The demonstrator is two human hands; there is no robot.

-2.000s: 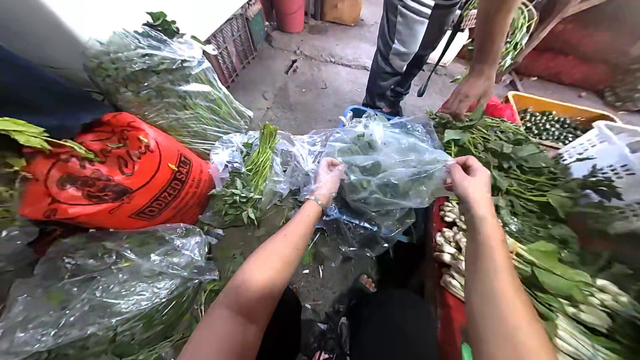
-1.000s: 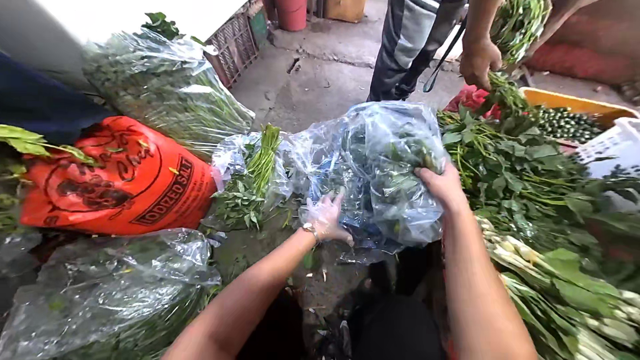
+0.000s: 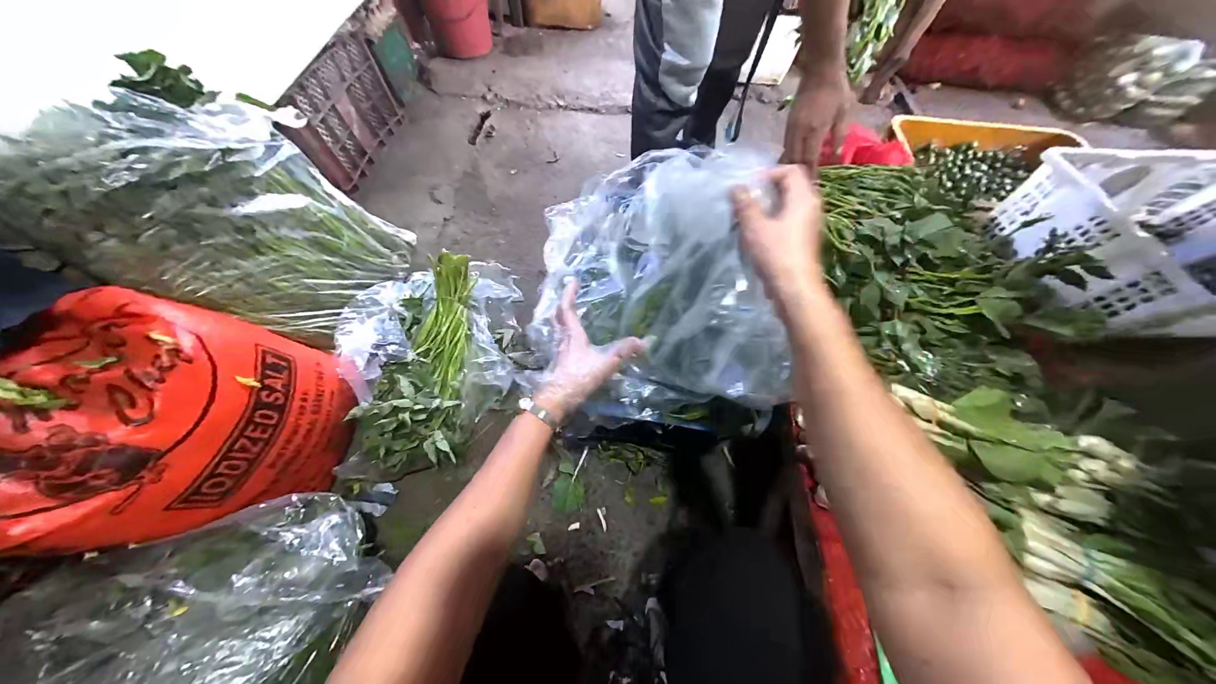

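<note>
A clear plastic bag (image 3: 674,294) with leafy greens inside lies in front of me, over something blue that is mostly hidden. My right hand (image 3: 784,228) pinches the bag's upper right part between thumb and fingers. Against the bag's left side rests my left hand (image 3: 579,356), its fingers spread and a thin clear covering on it; a band circles the wrist. Just left of that hand, a bundle of green stems and leaves (image 3: 445,332) lies on crumpled clear plastic. Leafy greens (image 3: 950,256) are heaped to the right of the bag.
An orange-red sack (image 3: 171,408) and bagged greens (image 3: 190,209) stand at the left, with more plastic-covered greens (image 3: 218,589) below. A person (image 3: 679,66) stands ahead, one hand reaching down beside the greens. White baskets (image 3: 1121,228), a yellow crate (image 3: 988,128) and white-stemmed vegetables (image 3: 1064,513) are at the right.
My right hand has moved up and away from me along the bag, and my left hand has opened against its left side. The other person's hand has shifted left from the bunch of greens.
</note>
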